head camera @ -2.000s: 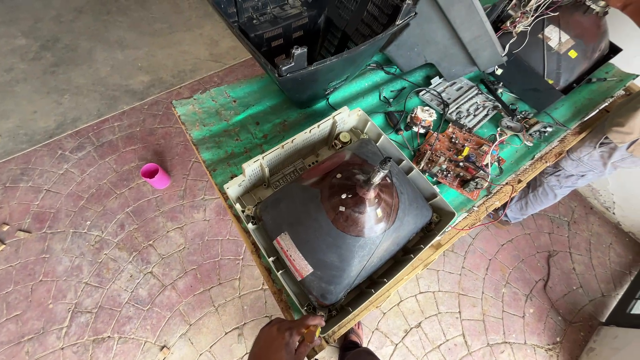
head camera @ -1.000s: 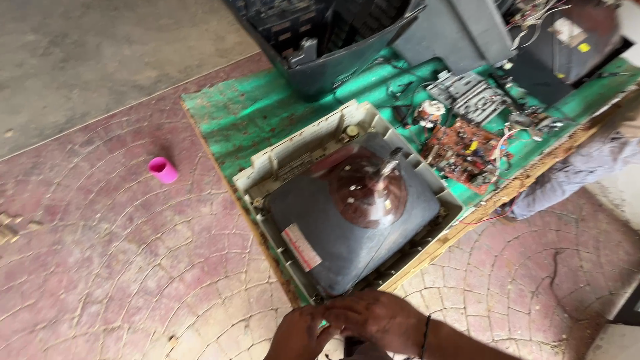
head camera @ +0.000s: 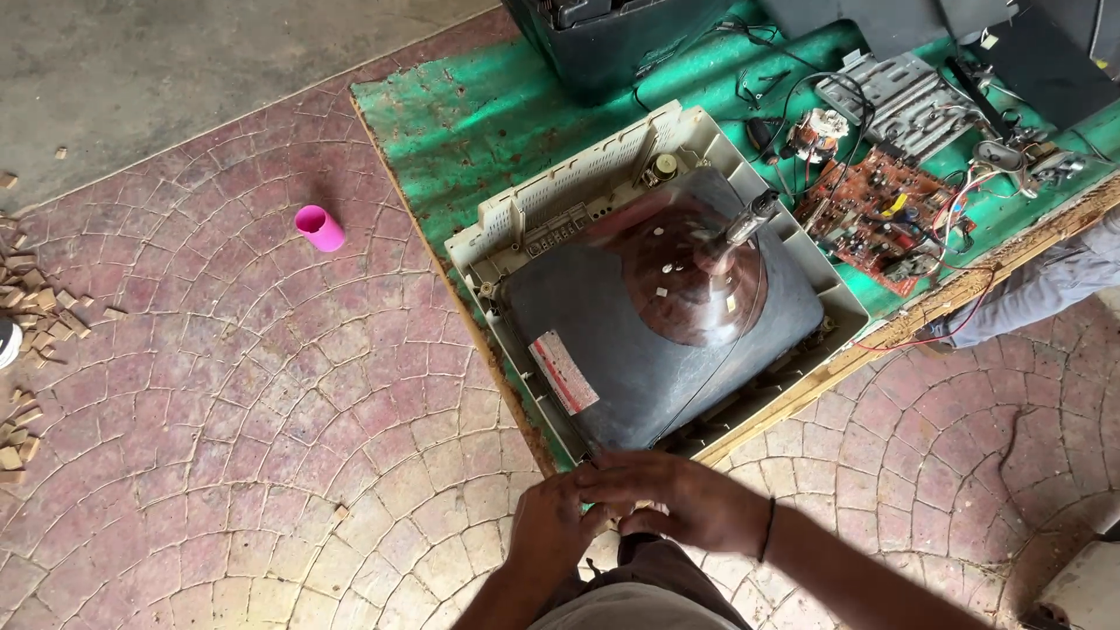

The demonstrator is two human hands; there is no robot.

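A dark grey cathode ray tube (head camera: 586, 315) lies face down in an off-white plastic television frame (head camera: 840, 289), its thin neck (head camera: 744, 223) pointing up. Brown coating surrounds the neck, and a label with a red stripe (head camera: 563, 372) is stuck on the glass. At the frame's near corner, my left hand (head camera: 551, 516) and my right hand (head camera: 682, 494) meet, with bent fingers overlapping. Whatever lies between the fingers is hidden, so I cannot tell if either hand holds a tool. A dark band circles my right wrist.
The frame rests on a table with a green cover (head camera: 455, 131). To its right lie a brown circuit board (head camera: 884, 214), a metal bracket (head camera: 910, 96), a screwdriver (head camera: 761, 140) and wires. Behind stands a black plastic housing (head camera: 612, 52). A pink cup (head camera: 320, 229) is on the paved floor. A person's leg (head camera: 1041, 280) shows at right.
Two seconds ago only one hand showed, at the frame's near corner, with something yellow in its fingers. Now both hands are together there. My right forearm has come into view.
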